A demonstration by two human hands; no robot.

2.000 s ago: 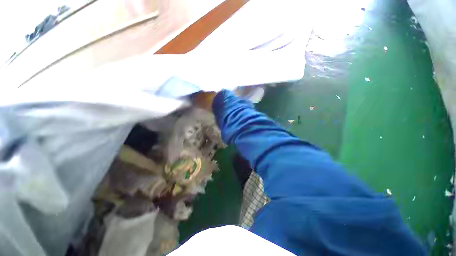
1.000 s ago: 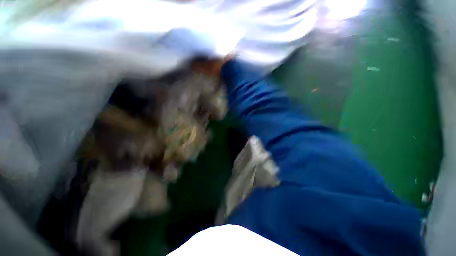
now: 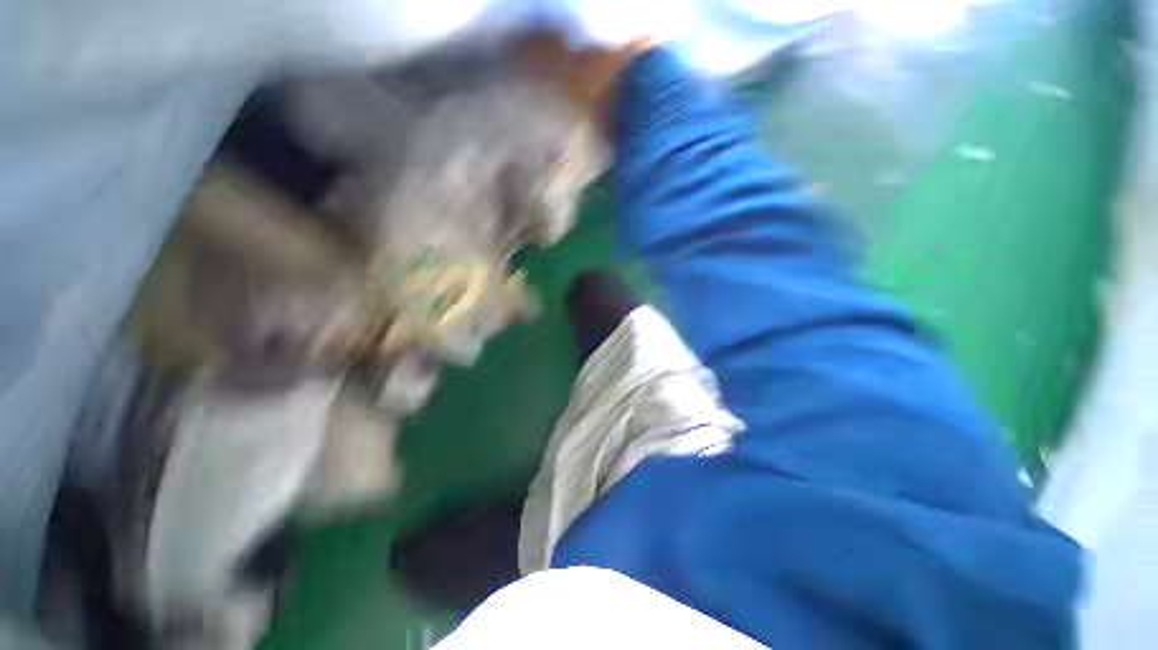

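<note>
My right hand point(image 3: 578, 66) is at the top middle, at the end of a blue sleeve. It is blurred and touches the edge of the pale drape point(image 3: 381, 18); its fingers are mostly hidden, so its grip cannot be told. Below it, fabric rolls in crumpled grey-white plastic point(image 3: 470, 146) lie packed under the drape. A green and yellow ring label point(image 3: 438, 292) shows on one roll end. A whitish roll or cloth point(image 3: 235, 476) lies at the lower left. My left hand is not in view.
Green floor point(image 3: 978, 267) with small pale scraps lies to the right and between my feet. A dark shoe point(image 3: 457, 552) and a light trouser leg point(image 3: 629, 394) show below. Pale cloth hangs at the left point(image 3: 76, 229) and along the right edge point(image 3: 1118, 470).
The view has tipped down, and the tabletop has left the picture. My right hand now shows higher in the picture, still at the drape's edge. More of the rolls, my leg and my shoes shows.
</note>
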